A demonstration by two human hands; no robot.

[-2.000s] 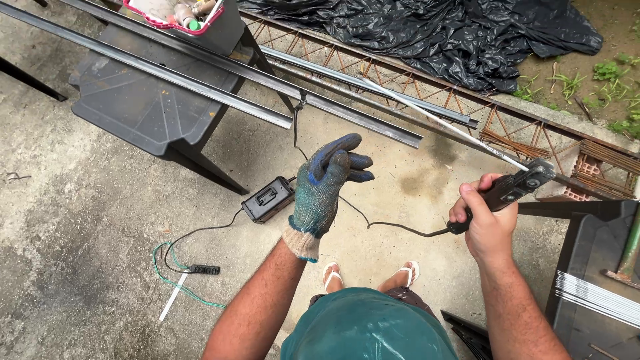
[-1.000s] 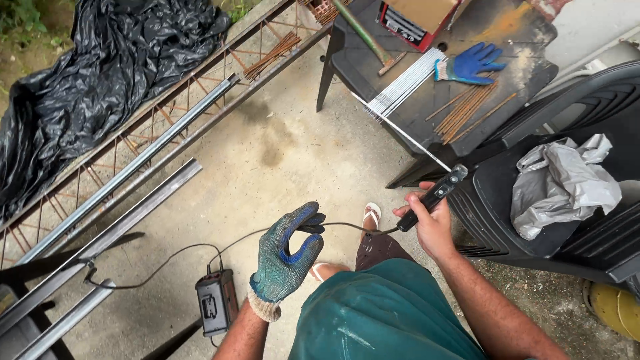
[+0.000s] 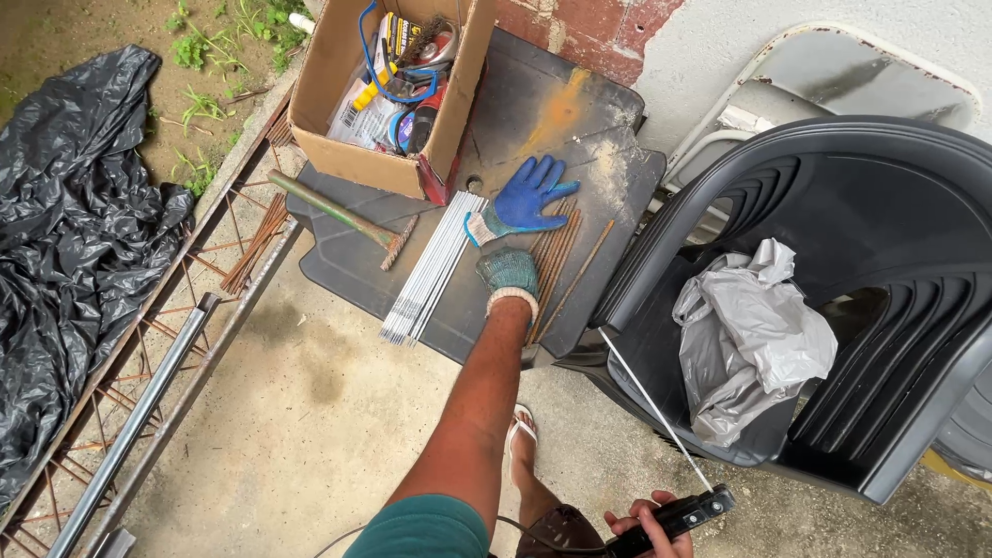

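Note:
My left hand (image 3: 508,271), in a knitted work glove, reaches onto the dark plastic table (image 3: 349,267), just below a blue rubber-coated glove (image 3: 527,198). Its fingers are hidden from view, so what it touches does not show. Left of it lies a bundle of welding electrodes (image 3: 434,267); on its right are rusty steel rods (image 3: 559,256). My bare right hand (image 3: 655,527) grips a black electrode holder (image 3: 674,521) at the bottom, with a welding electrode (image 3: 655,407) clamped in it, slanting up and left toward the chairs. A cable trails from the holder.
A cardboard box (image 3: 360,167) of tools and a chipping hammer (image 3: 341,213) share the table. Stacked black plastic chairs (image 3: 860,155) holding a crumpled plastic bag (image 3: 759,333) stand at the right. Steel lattice and metal profiles (image 3: 147,418) run along the left, beside black plastic sheeting (image 3: 77,232).
The view has swung right to the table and chairs. My left hand has gone from raised above the floor to the table by the blue glove. The right hand still grips the electrode holder.

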